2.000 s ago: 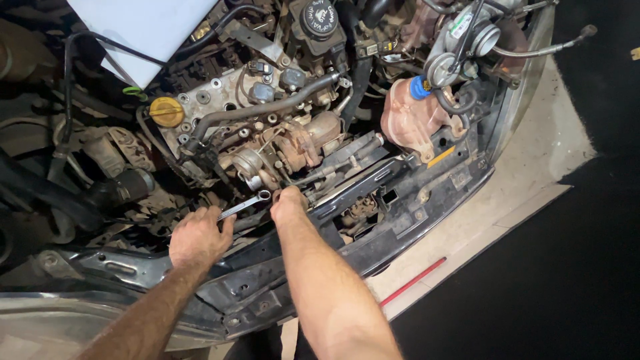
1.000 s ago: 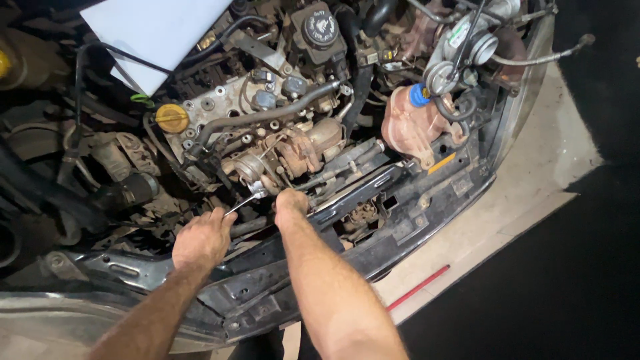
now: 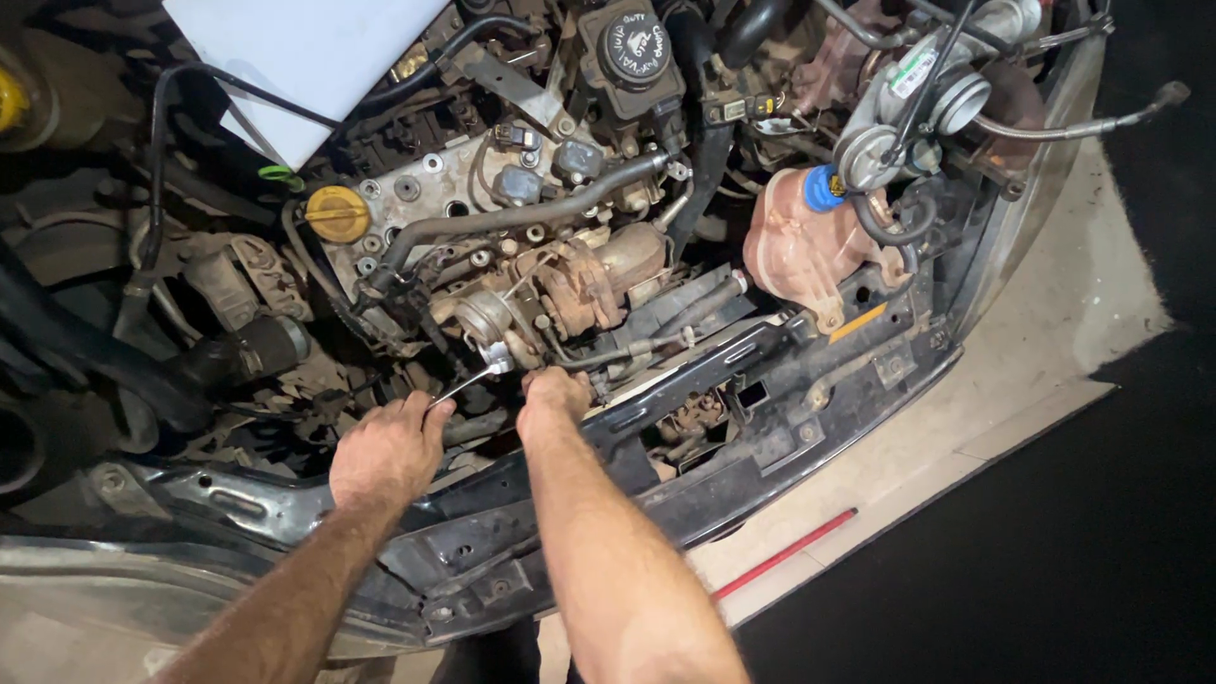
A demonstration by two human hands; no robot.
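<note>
My left hand (image 3: pixel 389 448) is closed on the near end of a steel wrench (image 3: pixel 467 386) in the engine bay. The far end of the wrench meets a metal fitting just below the round actuator of a turbocharger (image 3: pixel 579 285). To the right of the wrench, my right hand (image 3: pixel 556 397) reaches over the black front crossmember (image 3: pixel 665 404) to the parts below the turbocharger. Its fingertips are hidden, so what they touch cannot be told.
A yellow oil filler cap (image 3: pixel 337 214) and a thick hose (image 3: pixel 532 217) lie beyond the hands. A coolant reservoir with a blue cap (image 3: pixel 803 237) stands right, beside a loose turbocharger-like metal unit (image 3: pixel 869 157). A white sheet (image 3: pixel 304 57) lies back left. A red rod (image 3: pixel 787 553) lies below the bumper edge.
The wrench, seen broadside with its ring end two seconds ago, now shows thin and edge-on, with its far end at the fitting. My right hand stays near the same place.
</note>
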